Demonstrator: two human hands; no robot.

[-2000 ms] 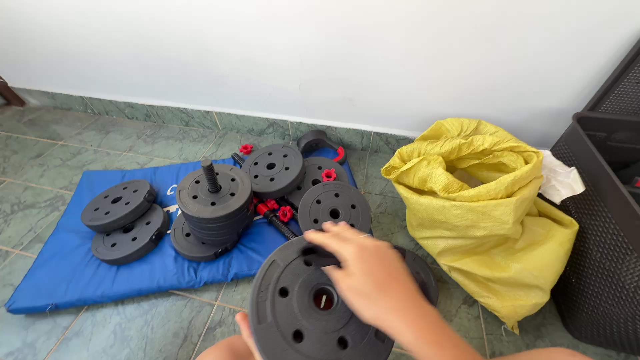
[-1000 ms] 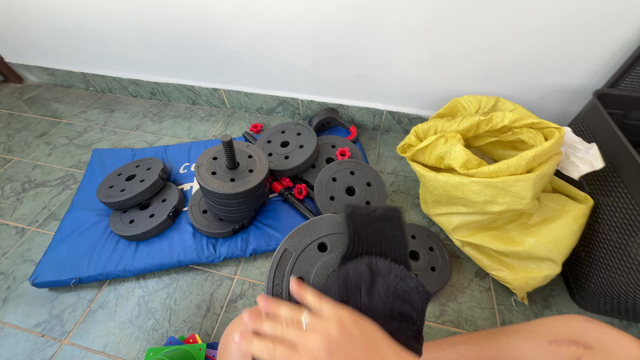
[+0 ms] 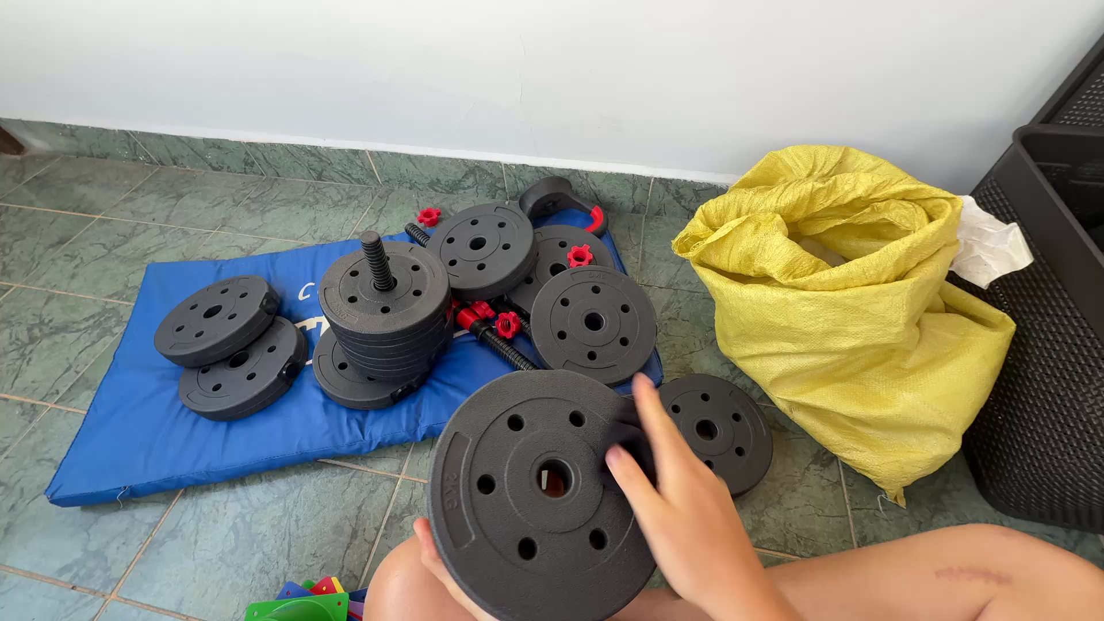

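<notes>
A black weight plate [image 3: 509, 448] is held up over the person's legs, its face toward the camera. My left hand [image 3: 444, 573] grips it from behind at the lower left edge, mostly hidden. A dark cloth [image 3: 628, 444] is bunched in my right hand [image 3: 681, 509], pressed against the plate's right side. Just beyond that hand, another weight plate [image 3: 720, 431] lies on the tiles. A further plate [image 3: 595, 323] rests at the mat's right edge, near a threaded dumbbell bar [image 3: 504, 349] and red star-shaped nuts [image 3: 508, 324].
On a blue mat [image 3: 155, 448] stand a stack of plates [image 3: 388, 336] around an upright bar and two overlapping plates [image 3: 216, 319]. A yellow woven sack [image 3: 828, 336] stands right, beside a dark plastic basket [image 3: 1026, 345]. Colourful plastic pieces [image 3: 302, 604] lie at the bottom edge.
The cloth, spread over the plate's face one second ago, is now bunched at its right side. My right hand has moved from the plate's lower part to its right side.
</notes>
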